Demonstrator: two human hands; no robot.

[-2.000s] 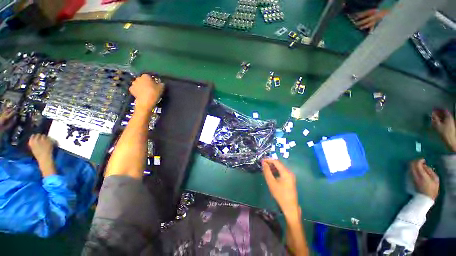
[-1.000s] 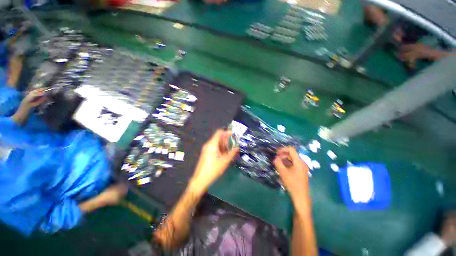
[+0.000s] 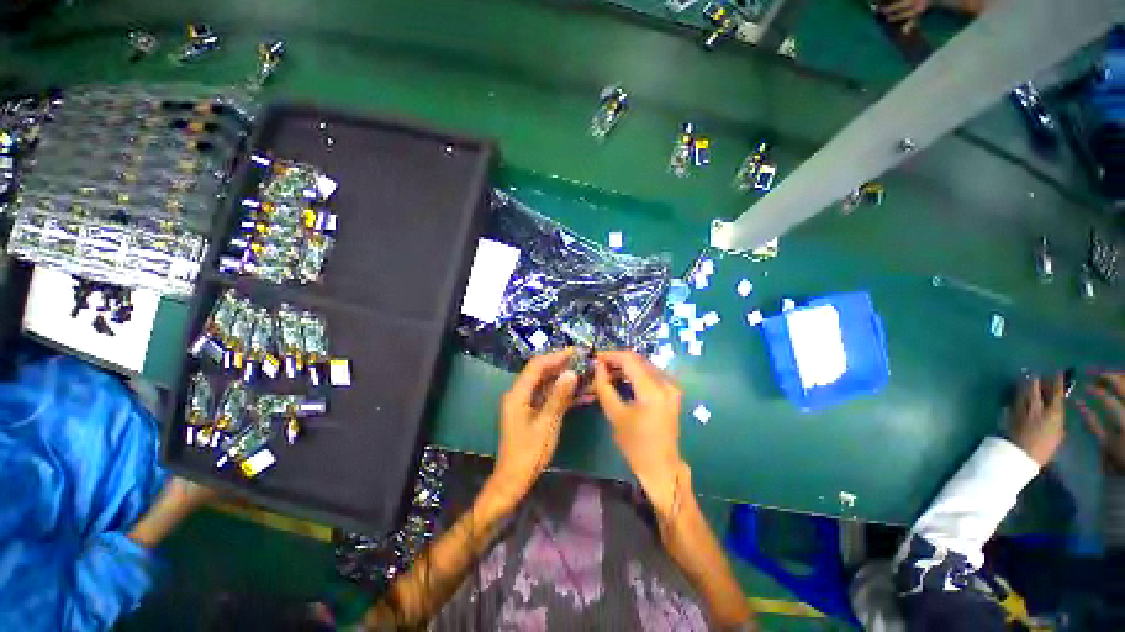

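My left hand (image 3: 538, 411) and my right hand (image 3: 642, 407) meet over the near edge of the clear parts bag (image 3: 561, 286). The fingertips of my left hand are closed on a small circuit board assembly (image 3: 581, 362), mostly hidden by the fingers. My right fingertips touch it; whether they also hold a small dark part cannot be seen. The bag has a white label and dark contents. The black tray (image 3: 383, 235) at left has a central divider and holds groups of assemblies (image 3: 286, 228) along its left side.
A blue bin (image 3: 866, 346) with white paper stands at right. White squares (image 3: 701, 319) lie between bag and bin. A grey post (image 3: 888, 130) slants down to the bench. Assemblies (image 3: 687, 151) lie on the belt. Blister trays (image 3: 123, 173) are stacked at left. Neighbours' arms show on both sides.
My left hand has moved from over the tray to the bag's near edge. My right hand has come in beside it, and the fingertips now meet. The camera view has shifted.
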